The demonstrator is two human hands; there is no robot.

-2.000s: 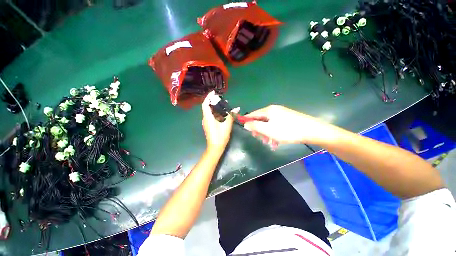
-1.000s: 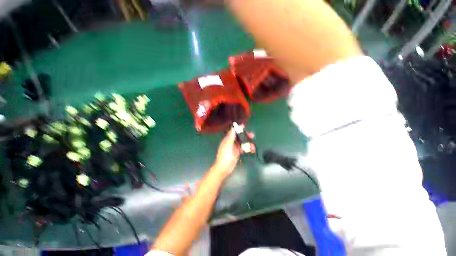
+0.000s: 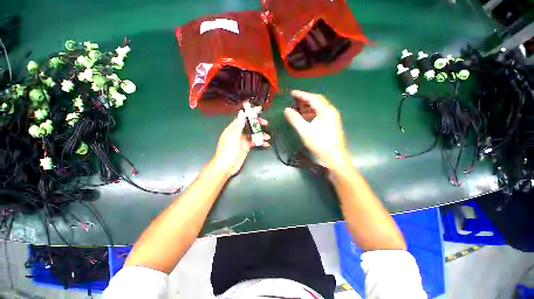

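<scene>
My left hand holds a small unit with white end pieces and an exposed green-white circuit board, upright just in front of the left red bag. My right hand is to its right, not touching the unit, thumb and fingers apart around a dark area. Something dark, perhaps a black housing, shows between its fingertips, but I cannot tell if it is held. A thin black cable lies on the bench between the hands. The left bag is open towards me and full of black housings.
A second open red bag stands behind right. A tangled pile of units with pale ends lies at left. Black units with white ends and a cable heap lie at right. Blue bins are below the bench edge.
The right arm, earlier raised across the view, is back over the bench beside my left hand. The red-handled tool seen two seconds ago is no longer visible. The view has shifted.
</scene>
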